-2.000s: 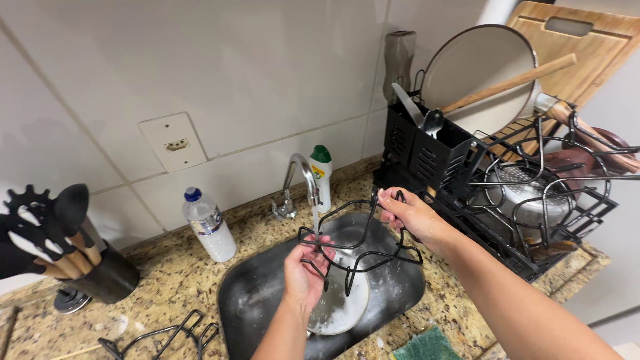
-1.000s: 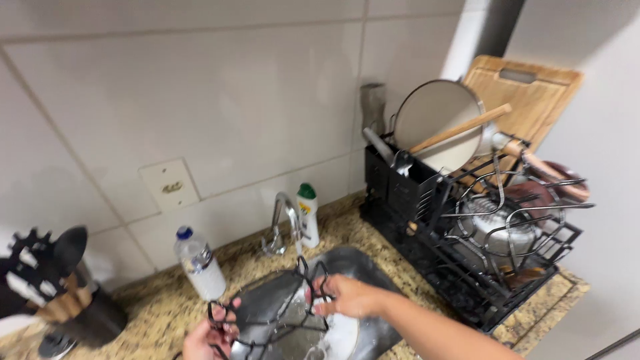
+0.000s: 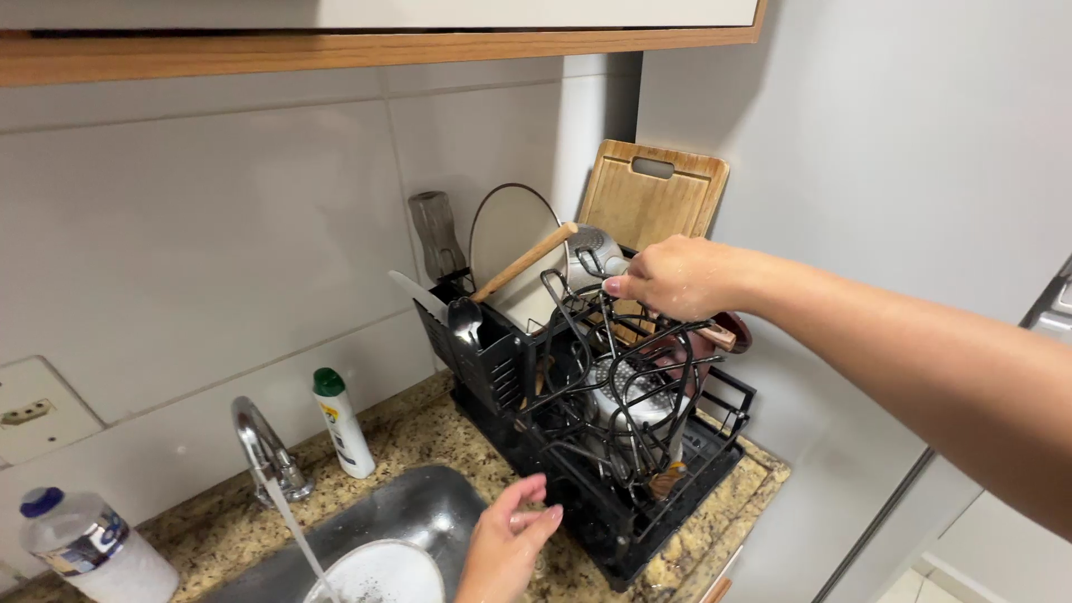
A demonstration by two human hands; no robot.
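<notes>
My right hand [image 3: 682, 276] grips a black wire stove grate [image 3: 620, 360] by its upper part, over the black dish rack [image 3: 620, 544]. Other black grates and an upturned metal pan [image 3: 632, 394] lie beneath it, and the tangle of bars hides where one grate ends. My left hand [image 3: 511, 540] holds nothing, its fingers apart, between the sink and the rack. Water runs from the chrome faucet [image 3: 264, 444] onto a white plate or bowl [image 3: 381, 574] in the metal sink [image 3: 427, 498].
A green-capped bottle [image 3: 343, 423] and a blue-capped plastic bottle [image 3: 96, 544] stand behind the sink. The rack also bears a large round lid or plate [image 3: 511, 243], a wooden handle [image 3: 528, 261] and utensils. Behind leans a wooden cutting board [image 3: 657, 197]; a cabinet edge [image 3: 377, 63] hangs above.
The grate, held in both hands over the sink before, is now at the dish rack in my right hand. My left hand has let go of it. The view has swung right.
</notes>
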